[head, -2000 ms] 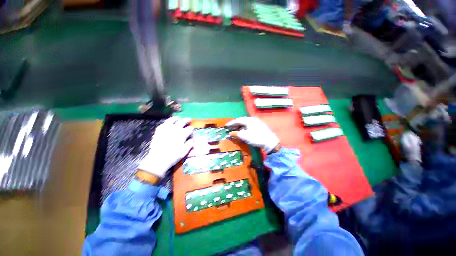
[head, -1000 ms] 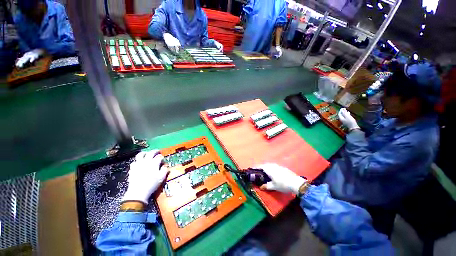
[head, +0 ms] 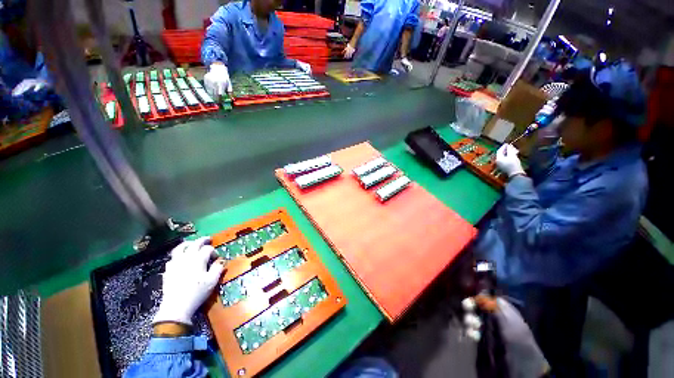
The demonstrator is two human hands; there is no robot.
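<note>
The orange-brown fixture (head: 290, 232) lies in front of me with three green circuit boards (head: 282, 316) in its recesses. A pale strip shows on part of the middle one. My left hand (head: 189, 279), in a white glove, lies at the fixture's upper left edge, over the side of the black screw tray (head: 133, 299). Its fingertips are near the top board; whether they pinch anything is hidden. My right hand (head: 513, 328) is blurred at the lower right, off the bench, closed around the dark electric screwdriver (head: 488, 332).
A red sheet (head: 392, 251) right of the fixture bears several pale board units (head: 319, 176). A metal upright (head: 111, 148) stands at the left. A silvery stack (head: 21, 336) lies far left. A person (head: 584, 177) works at the right; others stand across the dark green conveyor (head: 259, 140).
My right hand has moved from the red sheet's near left edge down and right, off the bench, with the dark tool. My left hand has left the top board and stays at the fixture's left edge.
</note>
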